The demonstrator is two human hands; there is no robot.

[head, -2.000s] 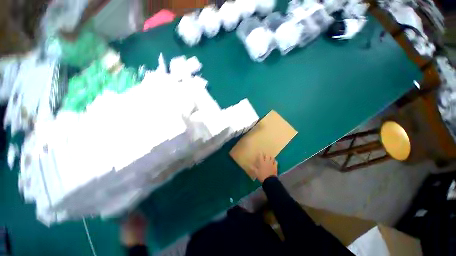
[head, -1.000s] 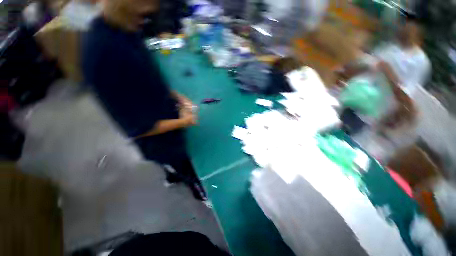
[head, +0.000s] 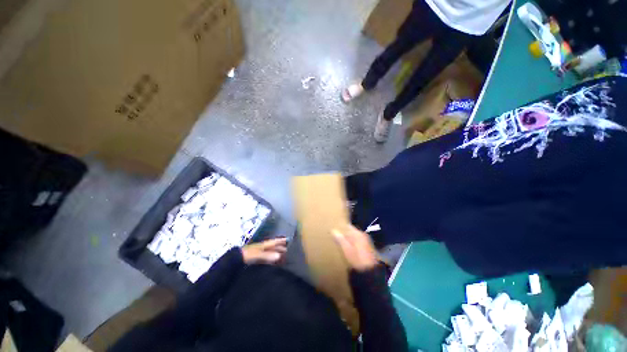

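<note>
A flat tan cardboard pad (head: 320,213) stands out in front of my body, slightly blurred. My right hand (head: 356,249) grips it by its right side, with fingers on its face. My left hand (head: 265,251) is empty with fingers extended, near the right rim of an open black tote (head: 157,221). The tote sits on the floor and holds a loose heap of small white packets (head: 210,223).
A large tan carton (head: 124,75) stands at upper left. A person in a dark patterned top (head: 481,199) is close on the right, by the green-topped table (head: 430,278) with white pieces (head: 502,323). Another person's legs (head: 419,55) show behind. Black totes (head: 41,196) are at left.
The view has turned from the table to the floor and tote. The cardboard pad, flat on the table under my right hand two seconds ago, is now off it in that hand.
</note>
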